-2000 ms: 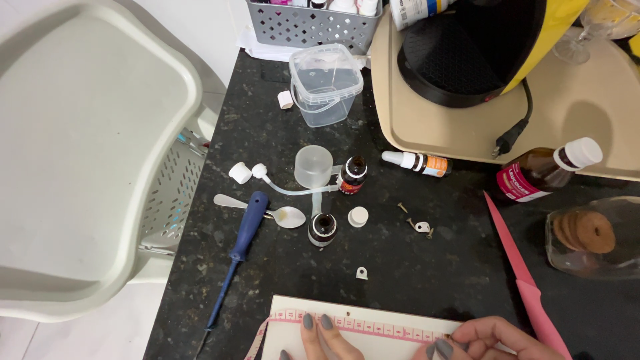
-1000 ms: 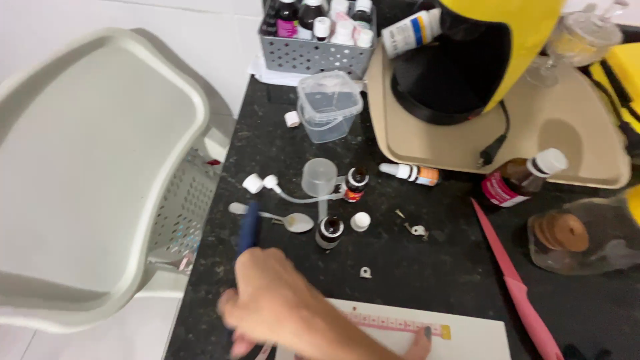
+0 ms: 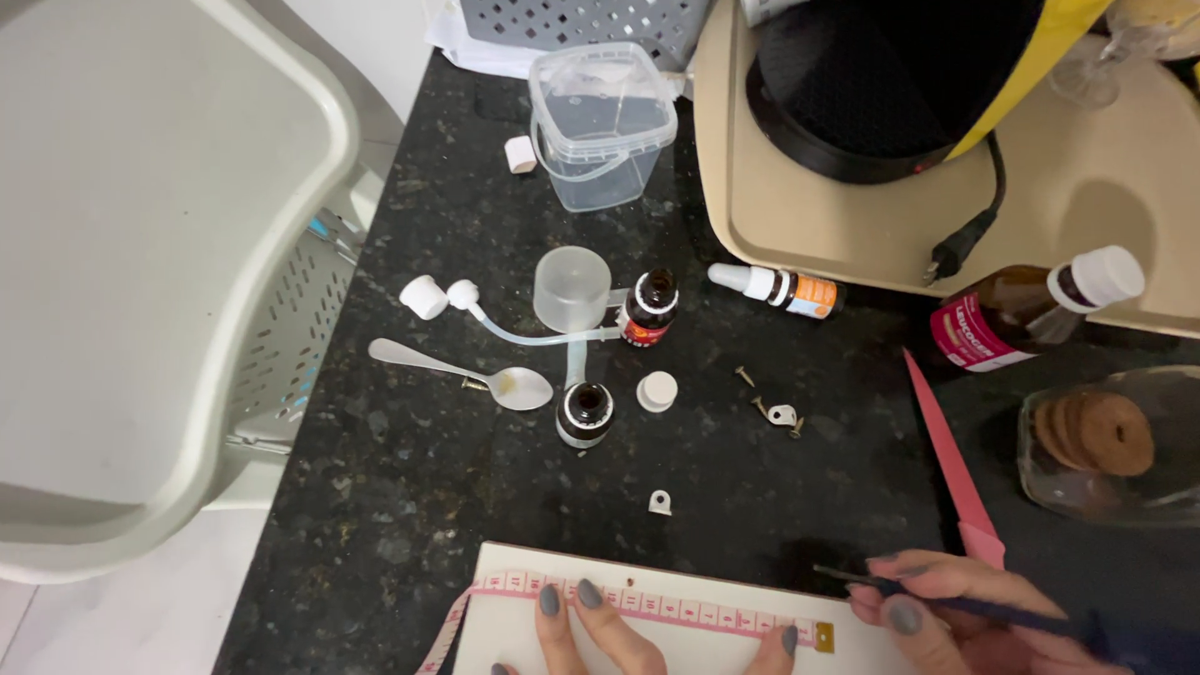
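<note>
A white board (image 3: 525, 647) lies at the bottom edge, with a pink measuring tape (image 3: 689, 611) along its upper side and a small dark hole near its top edge. My left hand (image 3: 605, 637) presses the tape onto the board with spread fingertips, its palm out of view. My right hand (image 3: 956, 609) holds a blue-handled screwdriver (image 3: 984, 609) over the board's right end, its shaft pointing left. Above the board lies a small white bracket (image 3: 660, 503). Another white bracket (image 3: 782, 414) is among several small screws (image 3: 745, 377) farther up.
A spoon (image 3: 520, 387), open dark bottles (image 3: 586, 417), a clear cup (image 3: 572, 286) and a plastic tub (image 3: 605, 131) stand left of centre. Right are a pink knife (image 3: 952, 459), a capped brown bottle (image 3: 994, 319), a glass jar (image 3: 1059, 487) and a beige tray (image 3: 750, 216) bearing a black-and-yellow appliance.
The blue screwdriver lay beside the spoon two seconds ago. My right hand reached across to it and now holds it at the right, over the board. My left hand remains at the tape.
</note>
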